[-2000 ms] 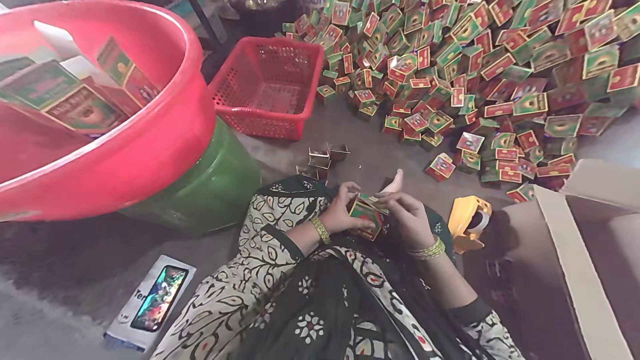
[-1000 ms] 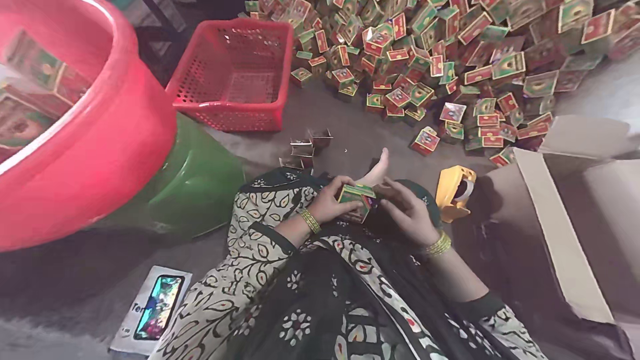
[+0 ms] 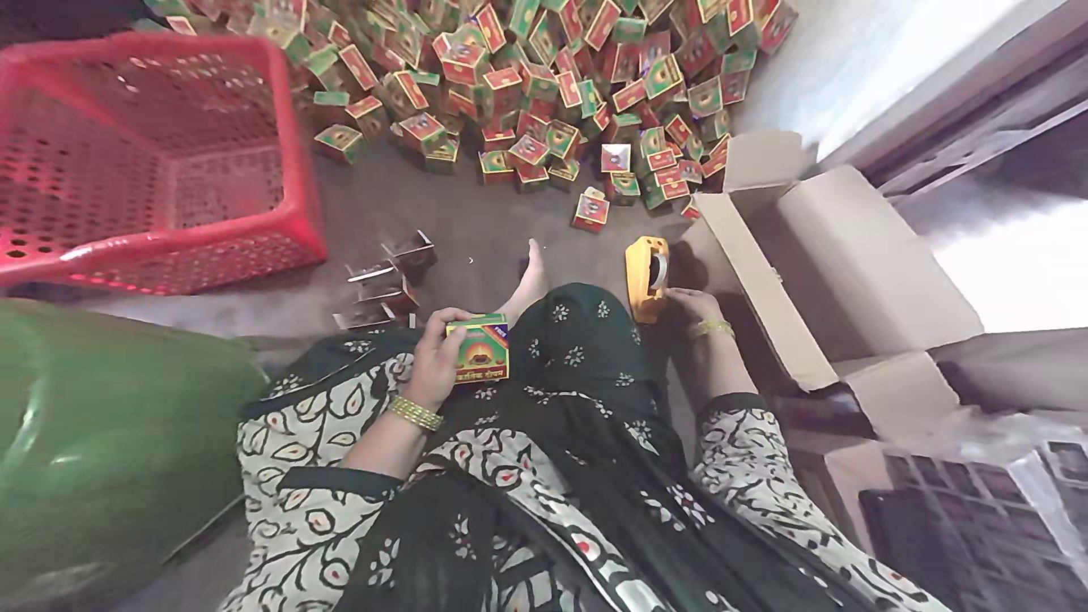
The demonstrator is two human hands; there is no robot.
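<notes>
My left hand (image 3: 439, 357) holds a small green and red printed cardboard box (image 3: 483, 350) above my lap, its printed face turned up toward me. To the right, my right hand (image 3: 693, 308) is at the near end of a yellow tape dispenser (image 3: 641, 280) on the floor, its fingertips close together by the roll side. Whether tape is between those fingers cannot be made out. Beyond my foot, a lone small box (image 3: 591, 210) lies at the near edge of a large heap of similar boxes (image 3: 527, 93).
A red perforated plastic basket (image 3: 297, 170) stands at the upper left, above a green tub (image 3: 110, 450). Several small dark folded pieces (image 3: 387, 285) lie near my left knee. An open cardboard carton (image 3: 756, 289) is at the right, with a dark gridded tray (image 3: 977, 510) below it.
My right hand has left the small box and moved right to the tape dispenser. My left hand still holds the box. The view has swung to the right.
</notes>
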